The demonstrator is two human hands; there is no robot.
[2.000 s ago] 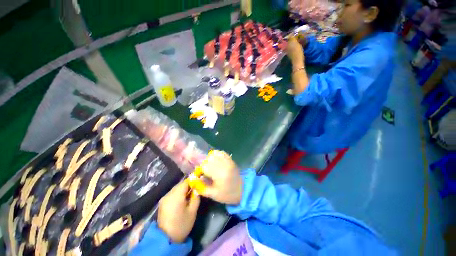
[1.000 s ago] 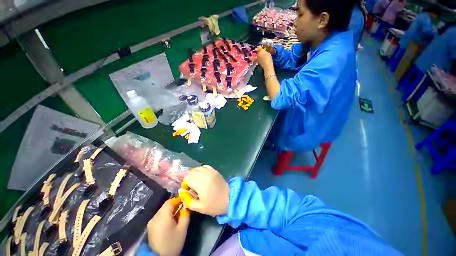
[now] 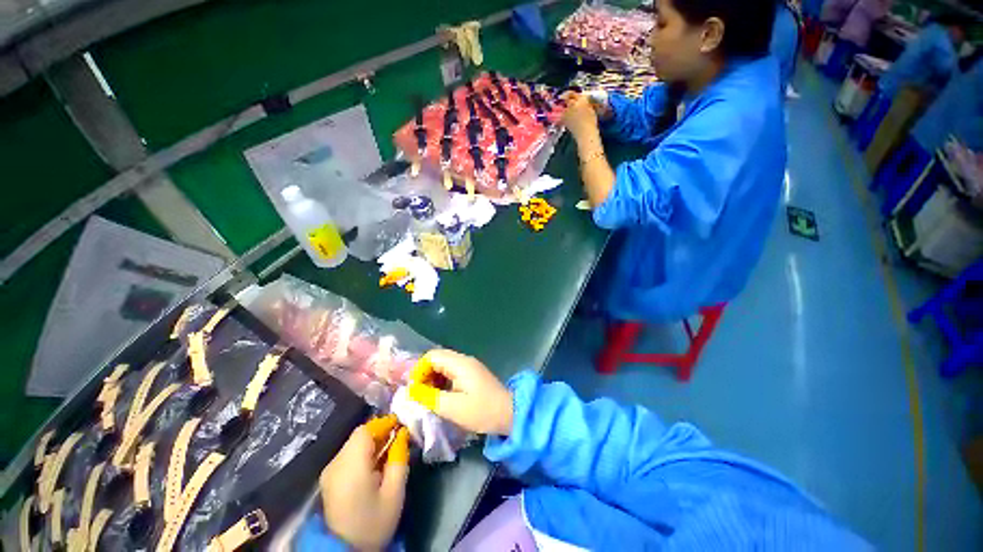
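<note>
My left hand [image 3: 364, 482], with yellow-orange finger cots on its tips, pinches a small item at the bench edge; a thin pale edge shows between the fingers, likely a wristwatch [image 3: 387, 445], mostly hidden. My right hand [image 3: 461, 390], also in finger cots, holds a white cleaning cloth [image 3: 429, 429] that hangs below its fingers, just right of my left fingertips. The black watch tray [image 3: 313, 415] lies at the left with rows of beige-strapped watches under wrinkled clear film. The pink-red second tray [image 3: 343, 336] lies behind my hands under clear plastic.
A plastic bottle [image 3: 317, 229] stands by the back rail. Solvent jars [image 3: 443, 247], white tissues [image 3: 415, 270] and spare orange finger cots [image 3: 537, 214] lie mid-bench. The neighbour's tray [image 3: 480, 135] is beyond. A person in a blue smock [image 3: 701, 183] sits on a red stool at the right.
The white cloth now shows in my right hand, which has moved slightly right and up, apart from my left fingers. The view has turned since the oldest frame.
</note>
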